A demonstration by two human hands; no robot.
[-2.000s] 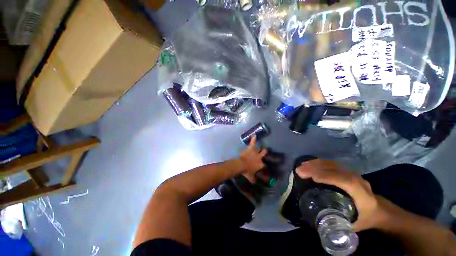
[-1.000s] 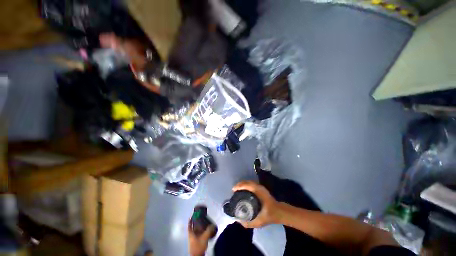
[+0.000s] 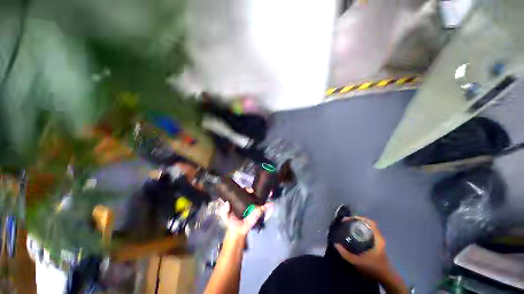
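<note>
My left hand point(image 3: 242, 221) is raised at the centre and holds dark thread spools point(image 3: 234, 194) with green ring ends. Two spools show, one tilted to the left and one more upright; the fingers hide part of them. My right hand point(image 3: 376, 251) is to the right and lower, wrapped around a dark drinking bottle point(image 3: 351, 236), seen mostly from its top end. The picture is blurred, so finger details are unclear.
A grey floor lies ahead, with yellow-black tape point(image 3: 373, 85) at the back. A pale slanted panel point(image 3: 419, 120) is at the right, with dark plastic bags point(image 3: 468, 198) below. A blurred pile of materials is at the left, with a carton point(image 3: 175, 274) at the lower left.
The view has swung up, away from the spool bags on the floor. My left hand has risen from the floor spools and now holds spools up. My right hand keeps the bottle.
</note>
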